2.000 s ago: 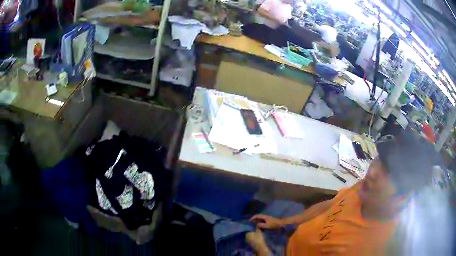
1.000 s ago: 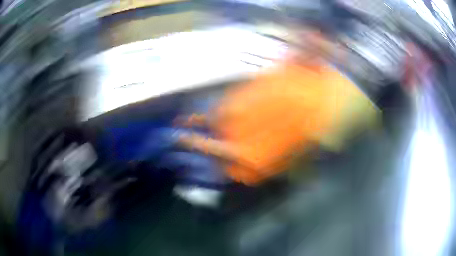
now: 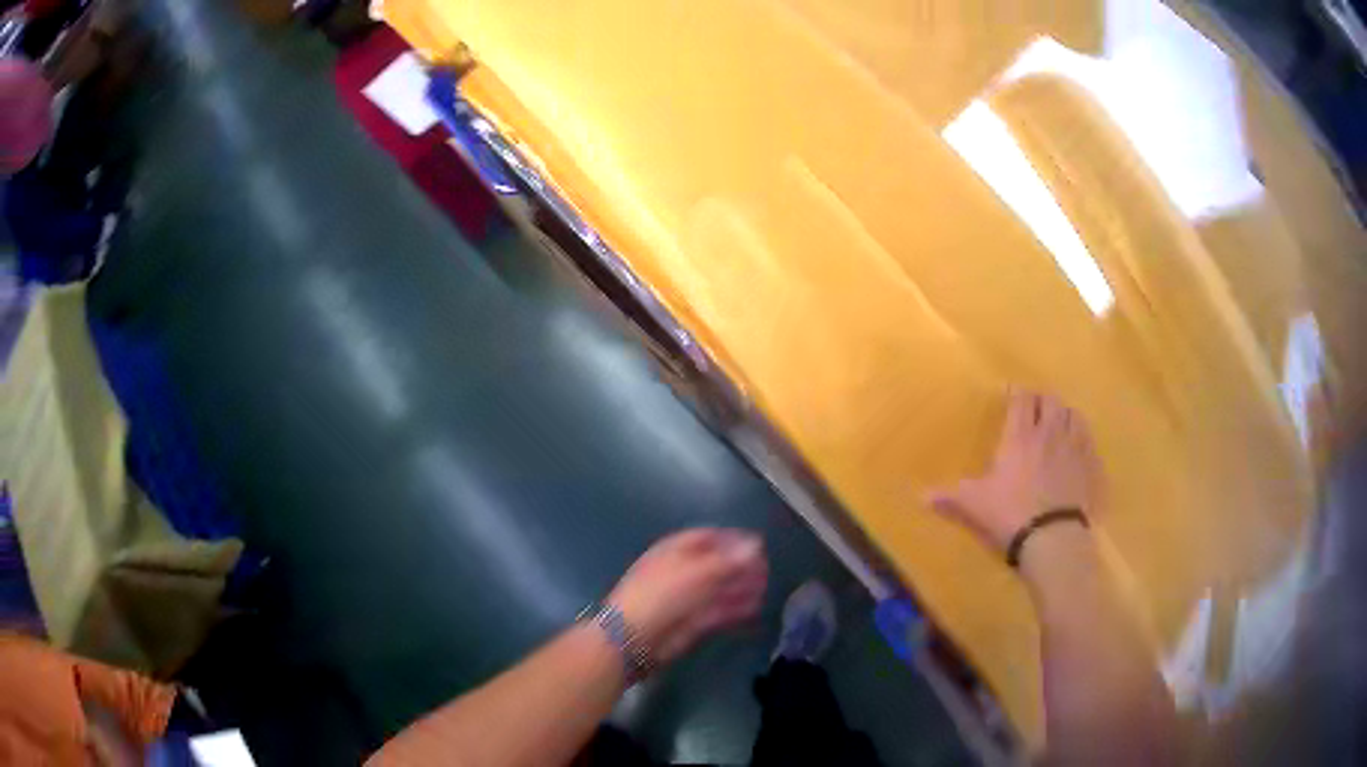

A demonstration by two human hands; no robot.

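Large shiny yellow card sheets (image 3: 885,285) cover the table. My right hand (image 3: 1037,468), with a dark bracelet, lies palm down on the card near the table's close end, fingers spread and nothing in it. My left hand (image 3: 697,587), with a metal watch, is over the floor to the left of the table edge. Its fingers are blurred and look curled, and I cannot tell if it holds anything.
The green floor (image 3: 405,435) runs along the table's left edge. A dark red item with a white paper (image 3: 402,93) is beside the far end. A person's orange sleeve (image 3: 75,704) and yellowish cloth (image 3: 75,480) are at left. My shoe (image 3: 807,622) shows below.
The view has swung right and down, from the white desk and the person in orange to the yellow-covered table. Both my hands have come into the picture.
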